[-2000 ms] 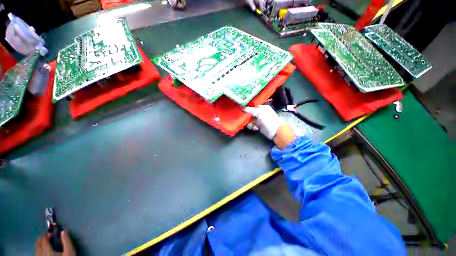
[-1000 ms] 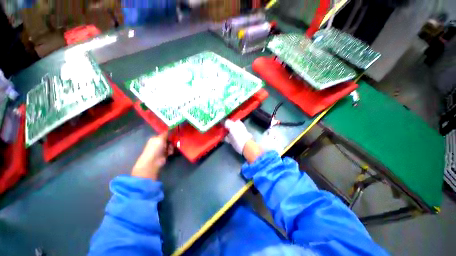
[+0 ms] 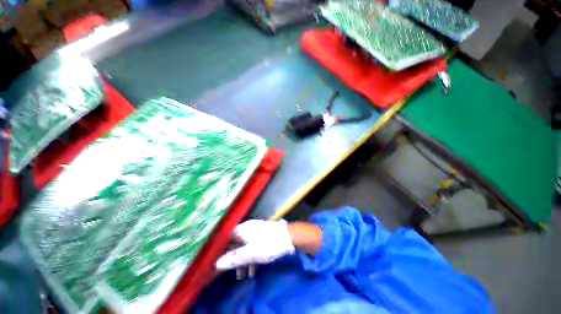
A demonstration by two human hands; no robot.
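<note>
A large green circuit board [image 3: 147, 202] lies tilted in the lower left, solder side up and blurred by motion. A red cushion [image 3: 212, 257] shows under its right edge. My right hand [image 3: 258, 246], in a white glove, is at the cushion's right edge with its fingertips close to it; blur hides whether they grip it. My left hand is not in view. A small dark thing, too unclear to name, shows at the bottom left edge.
A black brush [image 3: 306, 124] and cutters with dark handles [image 3: 349, 118] lie on the dark green bench [image 3: 246, 80]. Other boards on red pads stand at upper left and upper right [image 3: 384, 34]. A yellow strip edges the bench; a lower green surface [image 3: 492, 141] is at right.
The board and cushion have come closer, down and left, off their former place beside the brush. My right hand moved with them. My left hand, at the cushion's front before, has left view. The camera view shifted.
</note>
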